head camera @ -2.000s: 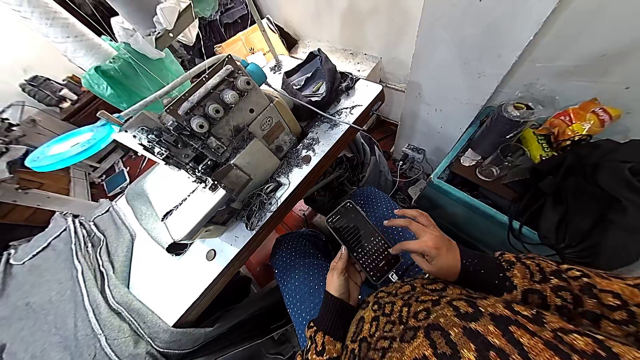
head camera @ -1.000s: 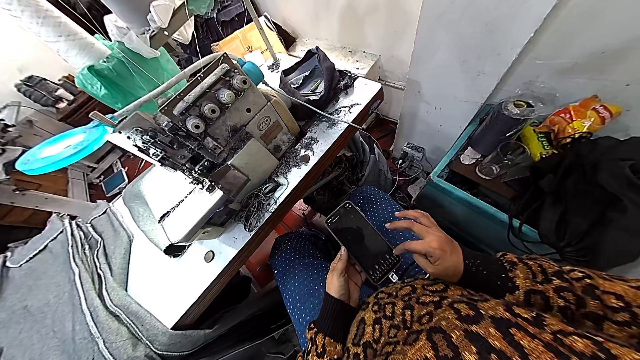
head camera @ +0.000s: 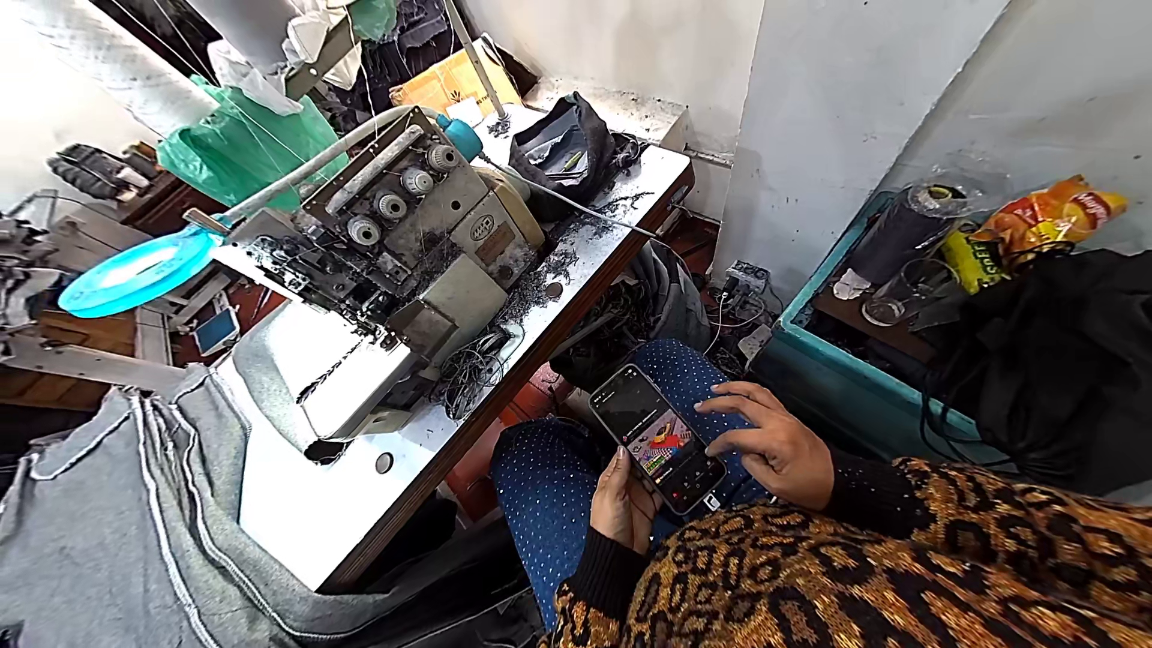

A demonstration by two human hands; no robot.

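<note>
A smartphone [head camera: 659, 438] with a lit screen lies tilted above my lap, a white cable plug at its lower end. My left hand [head camera: 623, 504] holds it by its lower left side, the thumb along the edge. Over the right side of the screen hovers my right hand [head camera: 776, 443], fingers apart and holding nothing; whether a fingertip touches the glass I cannot tell. Left of the phone, an overlock sewing machine [head camera: 405, 234] covered in dark lint stands on the white table [head camera: 310, 540]. Grey fabric [head camera: 99, 531] with pale seams hangs over the table's left end.
Tangled thread [head camera: 472, 373] lies beside the machine, and a dark fabric bag [head camera: 567, 148] behind it. A blue plastic ring [head camera: 139, 270] juts out at left. On the right, a teal crate [head camera: 814, 360] holds a thread cone, a glass, snack bags and black cloth. Power plugs [head camera: 745, 281] sit near the wall.
The phone's screen has gone from a dark view with a keyboard to one with a colourful picture. My left hand has kept its hold.
</note>
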